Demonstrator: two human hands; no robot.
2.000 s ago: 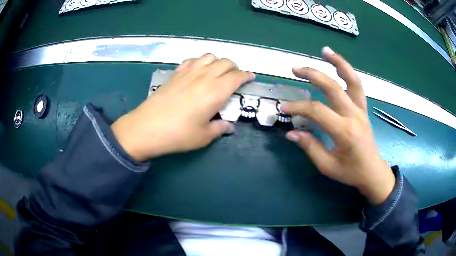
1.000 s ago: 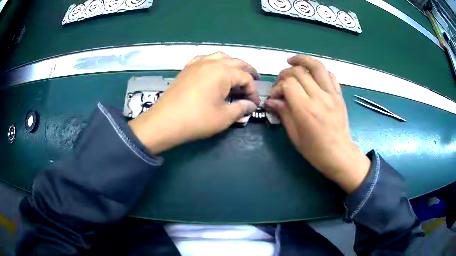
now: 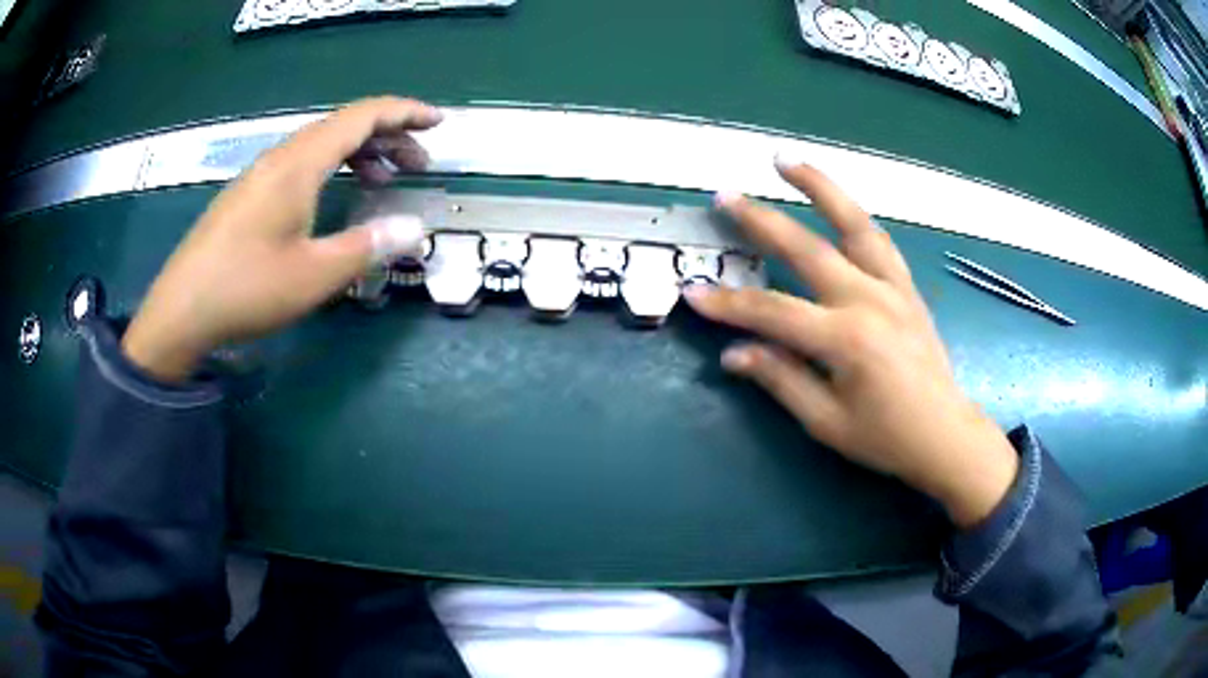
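Observation:
The four-station metal housing lies across the bench in front of me, straight edge at the back, pale lobes toward me. Black and silver toothed wheels show in the gaps between lobes. My left hand is over the left end, slightly blurred, fingers apart, thumb at the leftmost wheel and hiding part of that end. My right hand is spread at the right end, a fingertip at the rightmost wheel, covering the housing's corner. Neither hand visibly grips anything.
Tweezers lie at the right. A dark ring beside my left sleeve and a small silver ring lie at the far left. Two ringed housings lie at the back, one left, one right. A silver strip runs behind the work.
My left hand has moved left from the housing's middle, uncovering the lobes and wheels there. My right hand has opened and moved toward the right end. The back housings have shifted right in view.

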